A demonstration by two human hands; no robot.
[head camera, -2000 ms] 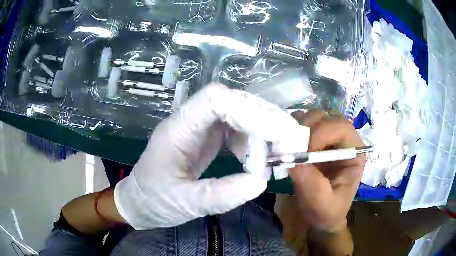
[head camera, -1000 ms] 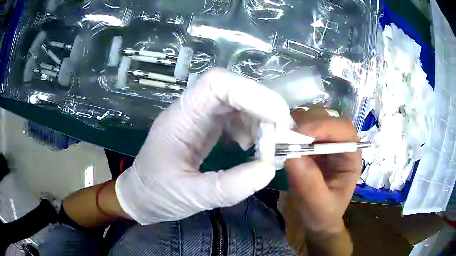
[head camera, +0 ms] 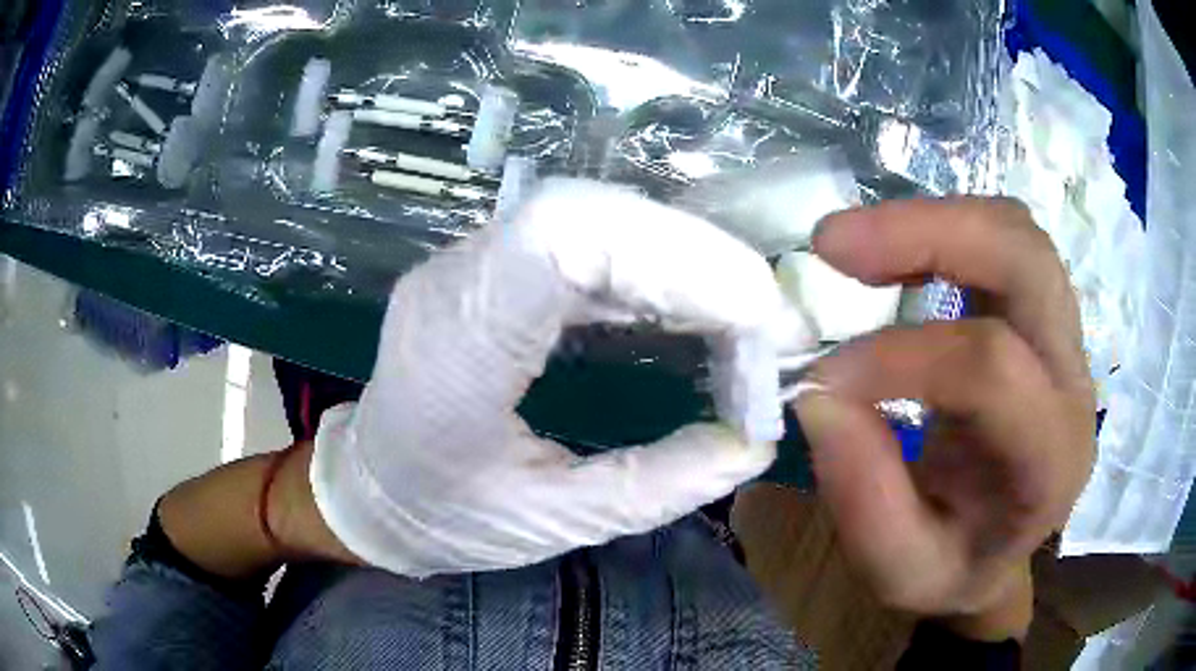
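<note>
My left hand (head camera: 525, 393), in a thin white glove, pinches a small white end block (head camera: 750, 385) upright between thumb and forefinger. My bare right hand (head camera: 964, 393) is just right of it, thumb and forefinger closed on a thin whitish piece at the block's right side; whether this is a rod's end cannot be told. The fingers hide most of it. The clear blister tray (head camera: 394, 269) lies behind the hands. Its left pockets hold slim rod parts (head camera: 417, 168) between white end blocks (head camera: 331, 150). A frosted piece (head camera: 787, 197) lies in a pocket behind my hands.
A blue bin (head camera: 1108, 85) with a heap of small white pieces (head camera: 1065, 184) is at the right. A pale gridded sheet (head camera: 1167, 328) lies beside it. A brown carton (head camera: 1108, 596) is at the lower right. A white piece (head camera: 846, 299) shows behind my right fingers.
The long rod seen between my hands is no longer visible there. My right hand has moved right, its fingers more spread. My left hand has moved slightly right, still pinching the block.
</note>
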